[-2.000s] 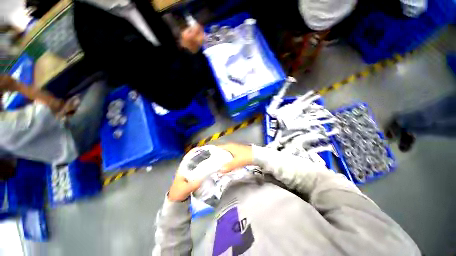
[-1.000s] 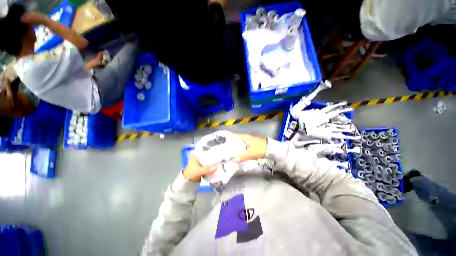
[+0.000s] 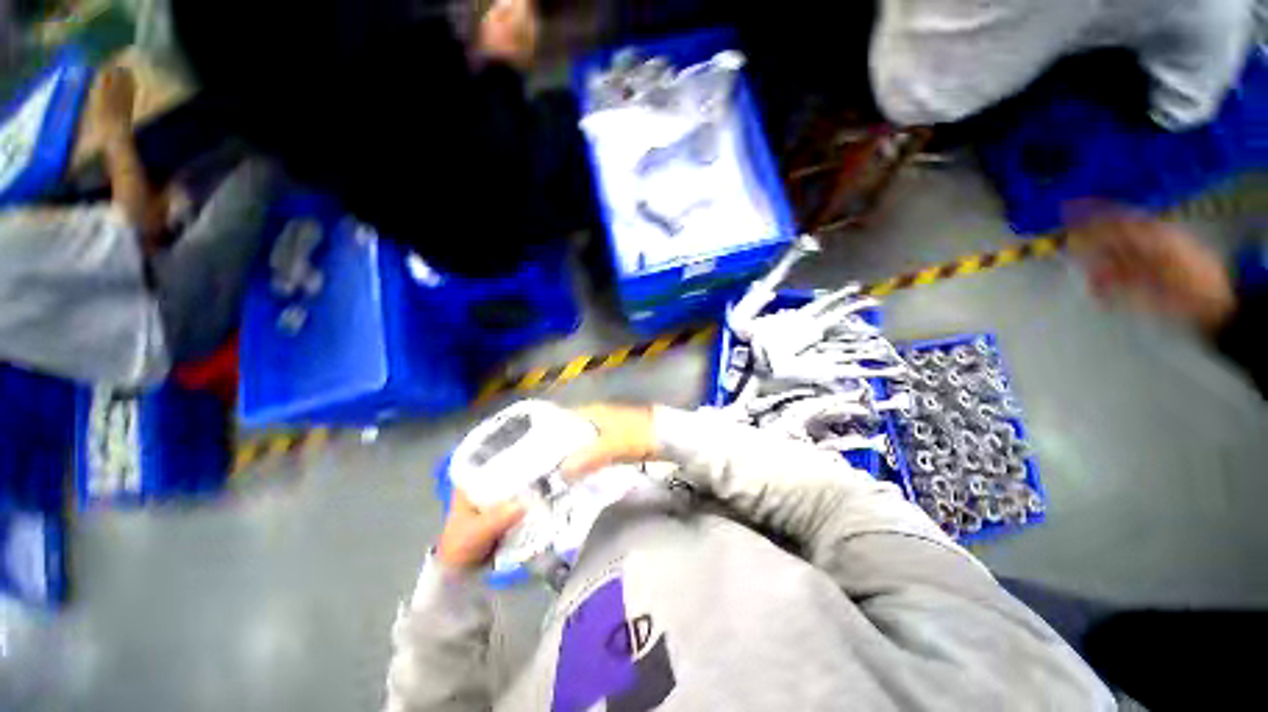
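A rounded white casting with a dark opening on top is held in front of my chest, above the floor. My left hand grips its lower left side, and my right hand lies round its right side. More whitish material shows below it between my hands, too blurred to name. My fingertips are partly hidden by the casting. A blue crate or tray shows in part behind and under it.
White-grey limb castings heap in a blue crate ahead right, beside a crate of grey ring-ended parts. A lined blue crate stands ahead. Seated workers are beyond the striped tape. A blurred hand and dark sleeve show at right.
The view has swung, so the crates sit further left and tilted. Another person's hand and arm have come in at the right. My hands still hold the casting.
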